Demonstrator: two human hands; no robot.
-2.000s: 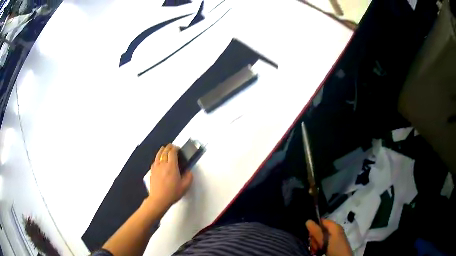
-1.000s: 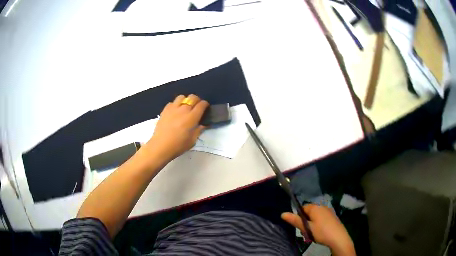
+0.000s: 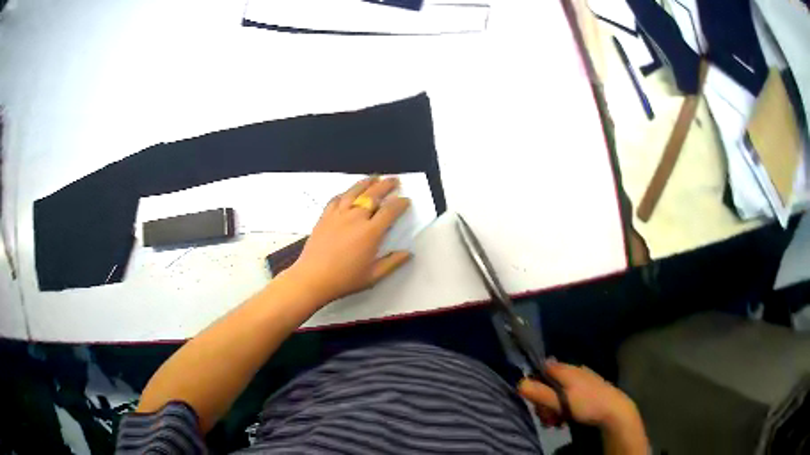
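Dark fabric lies on the white table, its narrow end at the right. A white paper pattern lies along its lower edge. One dark grey metal weight rests on the pattern's left part; another weight is partly hidden by my left wrist. My left hand lies flat on the pattern's right part, fingers spread, a ring on one finger. My right hand holds the shears by the handles. The blades look closed, with the tip near the fabric's right corner, not touching it.
The table's red edge runs along the front. At the top are a slim pattern and a dark piece. At the right, a brown strip, a dark pen-like stick, dark pieces and papers lie on a tan board. A grey box stands below.
The view has shifted. My left hand has let go of the weight and now lies flat on the pattern; that weight sits further left, by my wrist. My right hand still holds the shears.
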